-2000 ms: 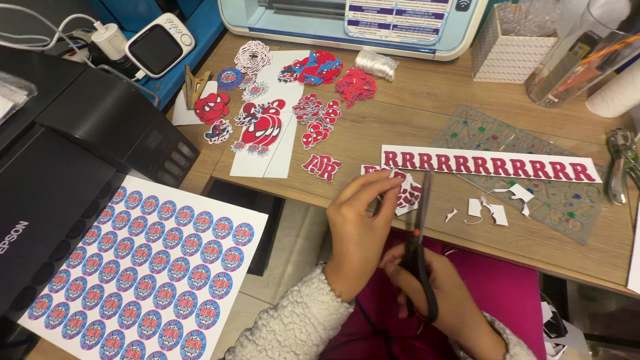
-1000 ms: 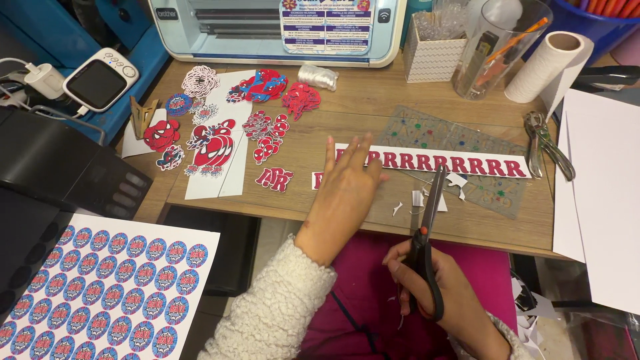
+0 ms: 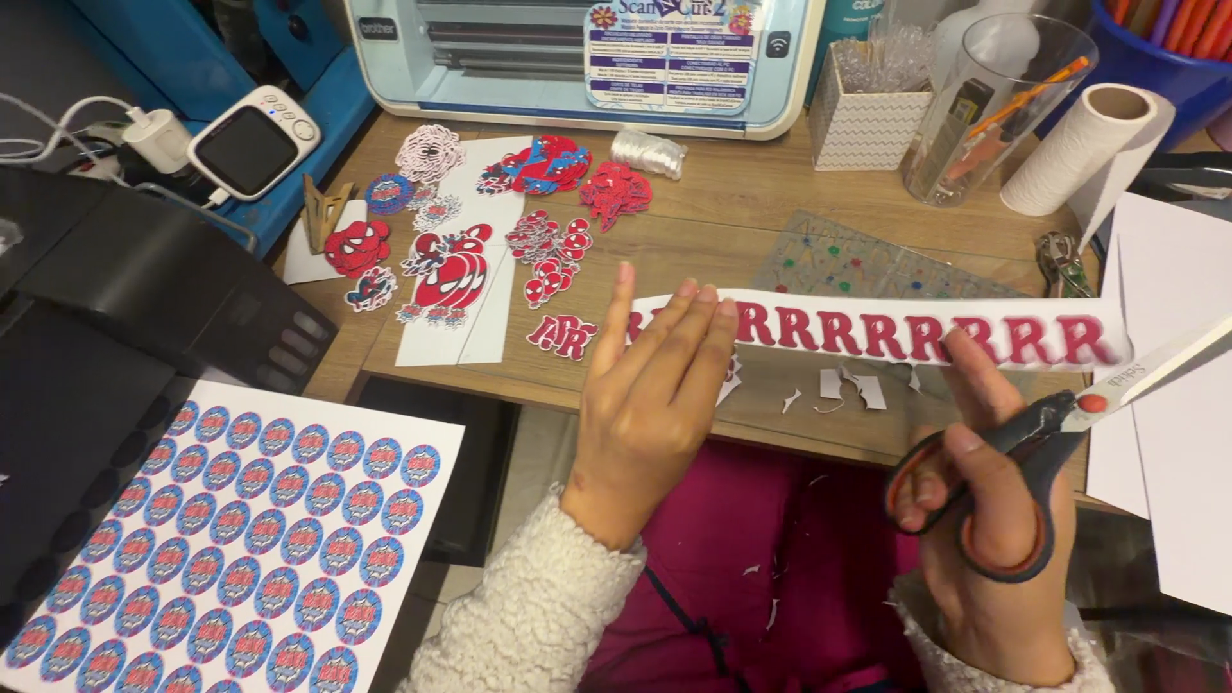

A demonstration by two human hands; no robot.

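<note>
A white paper strip printed with a row of dark red letters R (image 3: 866,327) lies across the right half of the table. My left hand (image 3: 659,404) rests flat over its left part, fingers extended. Black-handled scissors (image 3: 1035,467) are in my right hand (image 3: 1001,539), with the blades pointing up and right; its index finger reaches the strip's lower edge. Cut-out red letters (image 3: 563,337) lie just left of my left hand. Small white paper scraps (image 3: 863,390) lie below the strip, and a patterned translucent sheet (image 3: 847,255) is partly under it.
Piles of red and blue cut-outs (image 3: 452,279) lie at the left. A cutting machine (image 3: 577,115) stands behind, with a patterned box (image 3: 866,125), clear cup (image 3: 991,115) and paper roll (image 3: 1078,149) at its right. A printed sticker sheet (image 3: 231,539) is at the lower left.
My left hand has moved from the cut paper pieces onto the strip. My right hand with the scissors has moved right and up to the strip. The view has shifted right.
</note>
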